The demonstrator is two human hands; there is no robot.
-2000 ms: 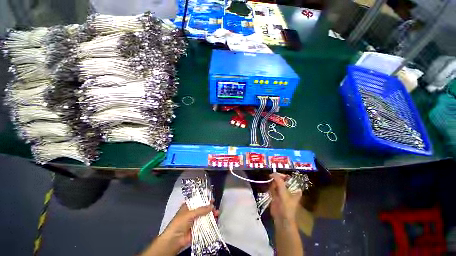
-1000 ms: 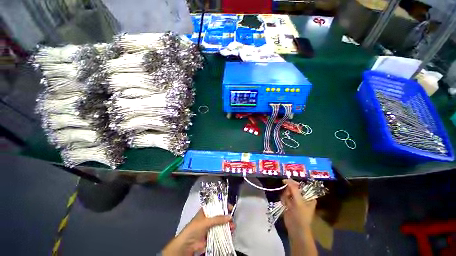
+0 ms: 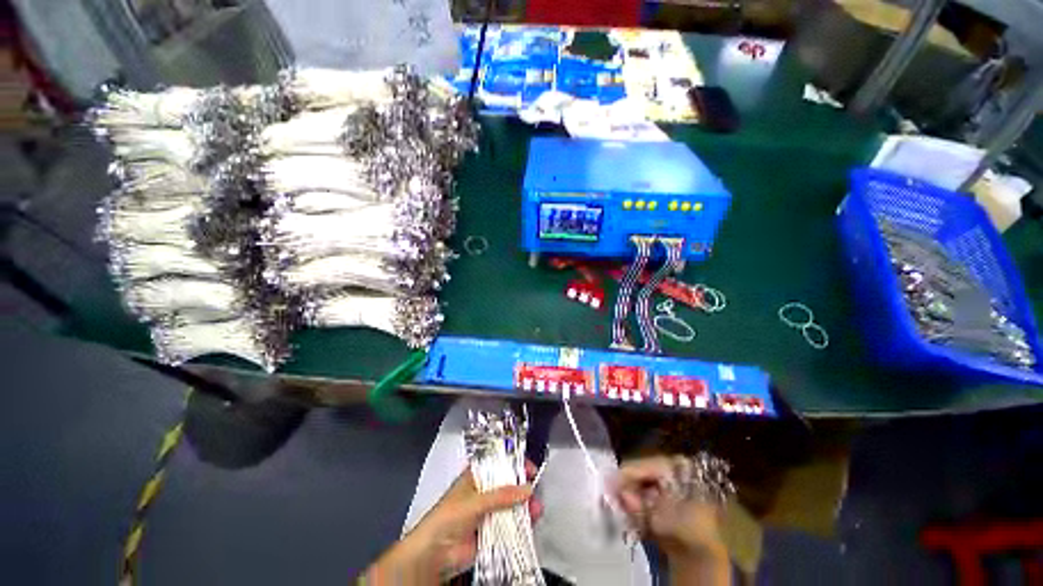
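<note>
My left hand [image 3: 463, 521] holds a bundle of white cables [image 3: 501, 504] with silvery-dark ends pointing up, above my lap. A single white cable [image 3: 581, 441] hangs from a left red socket board [image 3: 555, 378] on the blue fixture bar [image 3: 475, 361]; its lower end reaches my right hand. My right hand [image 3: 658, 504] is blurred, below the bar. It holds another bunch of cables [image 3: 703, 475] with silvery ends; whether its fingertips pinch the single cable's end is unclear. The blue cable tester [image 3: 623, 195] has a lit screen and multicoloured ribbon leads [image 3: 633, 298] down to the bar.
Big stacked cable bundles [image 3: 332, 223] lie on the table's left. A blue basket [image 3: 886, 269] with greyer cables stands right. Pale loops [image 3: 797, 315] and red adapter boards [image 3: 586, 292] lie on the green mat. A brown cardboard box [image 3: 801, 492] is under the table edge.
My right hand has moved down and slightly left, away from the bar. The single cable's right end has left the right-hand socket area, so the cable now slants downward. The view has shifted slightly.
</note>
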